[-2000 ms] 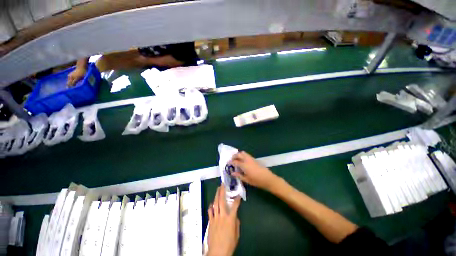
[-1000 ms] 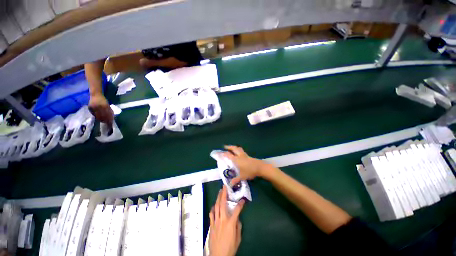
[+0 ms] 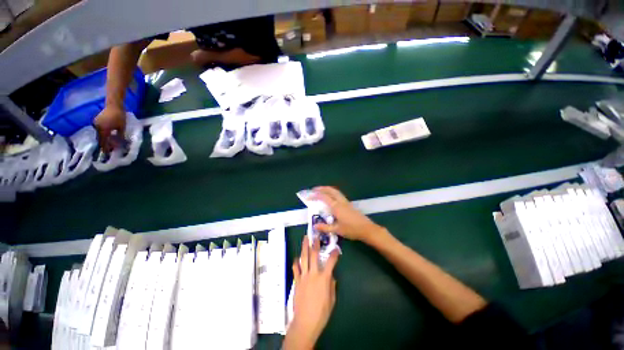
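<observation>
A bagged device (image 3: 319,222), dark inside a milky crumpled bag, lies between my hands at the near rail of the belt. My right hand (image 3: 335,213) holds its upper part from the right. My left hand (image 3: 313,281) holds its lower end from below. A white edge shows beside my left hand, mostly hidden; I cannot tell if it is a box under the device. A row of open unit boxes (image 3: 215,294) stands upright to the left of my left hand.
A single white box (image 3: 397,133) lies on the green conveyor belt (image 3: 472,130). Bagged devices (image 3: 291,130) lie in groups across the belt. Another worker's hand (image 3: 109,128) is by the blue bin (image 3: 82,102). A box stack (image 3: 564,236) stands right; loose cartons (image 3: 585,122) lie at far right.
The view has shifted, so belt items appear higher and further right. The other worker's hand has moved left to another bagged device. My hands are still on the bagged device, closer together.
</observation>
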